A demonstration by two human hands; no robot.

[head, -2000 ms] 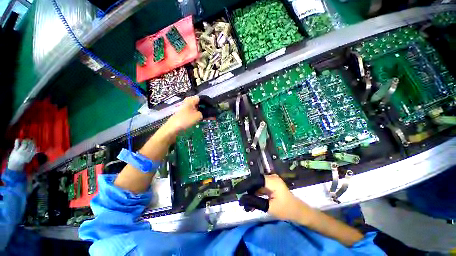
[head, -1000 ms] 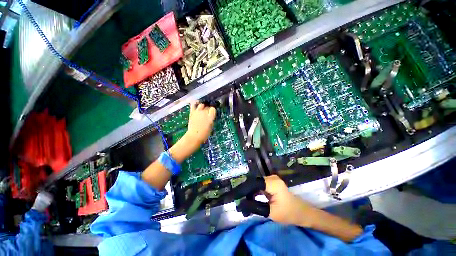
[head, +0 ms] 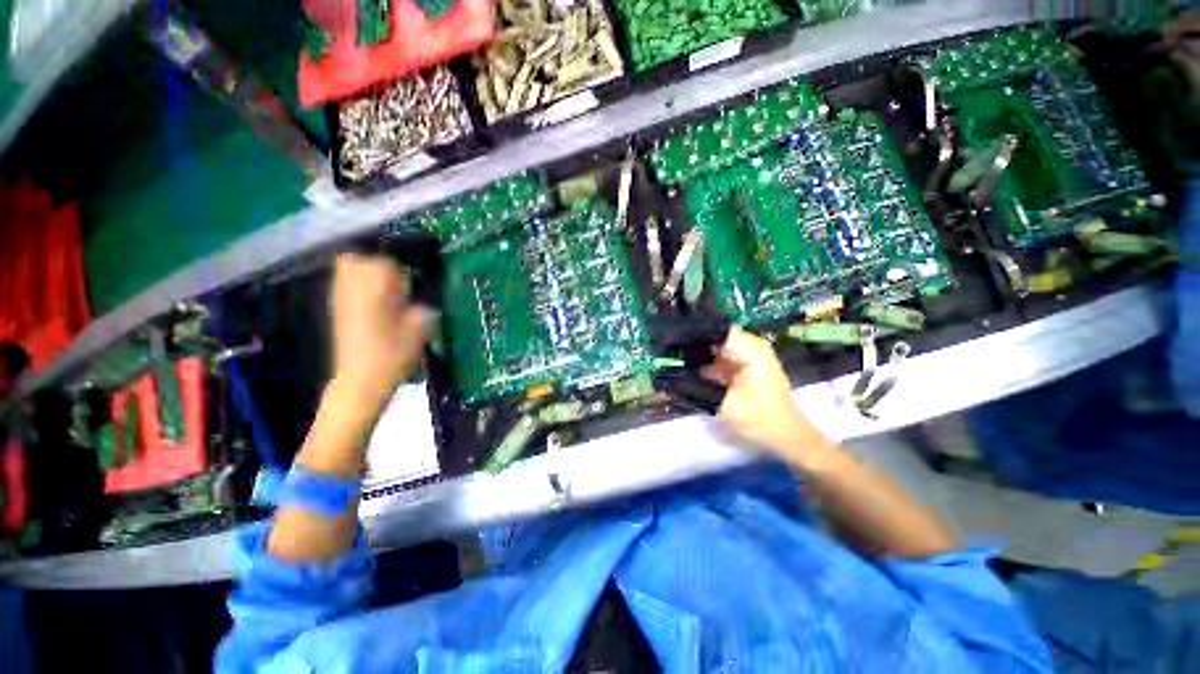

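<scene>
A green main circuit board with white and blue parts lies in a black carrier in front of me. My left hand, blurred, with a blue wrist strap, is at the carrier's left edge; its fingers are curled and I cannot tell if they hold anything. My right hand is at the carrier's lower right corner, by a small green piece; its fingertips have dark coverings and its grip is unclear. A second main board lies in a carrier to the right.
A third board lies farther right. Bins of silver components, tan components and green components stand behind the rail. Red trays with small boards are at the left and above. Silver clips stick up between carriers.
My left hand has moved from the board's top edge to its left side. My right hand has shifted slightly along the carrier's lower right corner. The view has shifted, with the bins higher in frame.
</scene>
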